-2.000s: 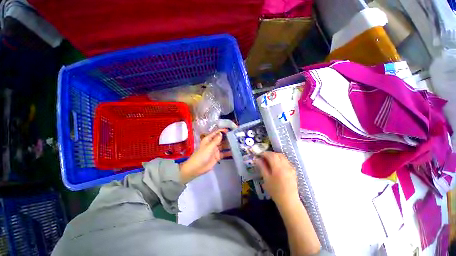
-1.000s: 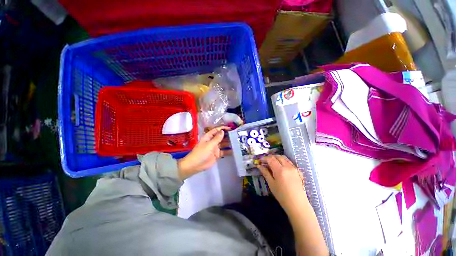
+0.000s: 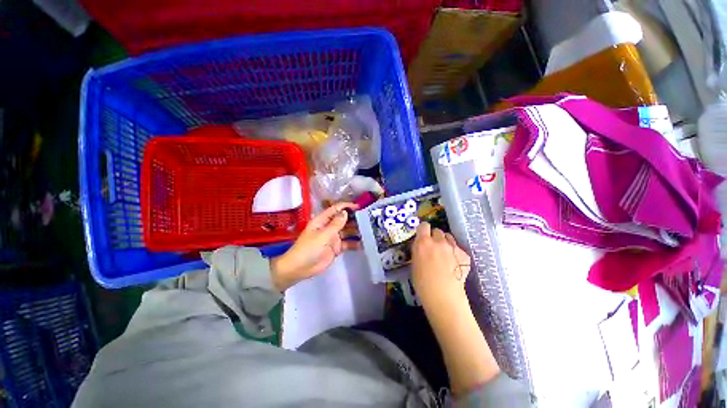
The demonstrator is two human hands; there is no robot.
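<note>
The small grey bobbin tray (image 3: 369,249) sticks out from under the left edge of the white table. Several white bobbins (image 3: 401,214) lie in it, with other small items around them. My right hand (image 3: 437,259) is over the tray's right side, fingertips down inside it; whether they grip something is hidden. My left hand (image 3: 313,247) is just left of the tray, thumb and forefinger pinched together near its rim. A small dark pink bit shows by those fingertips, but I cannot tell if it is held.
A blue basket (image 3: 94,183) at the left holds a red basket (image 3: 148,195) and clear plastic bags (image 3: 339,159). A measuring tape (image 3: 496,287) runs along the table edge. Large magenta cut panels (image 3: 558,191) are heaped on the table. A cardboard box (image 3: 462,52) stands behind.
My right hand has moved up and deeper over the tray, its fingers now more curled. My left hand stays beside the tray. The view has shifted slightly.
</note>
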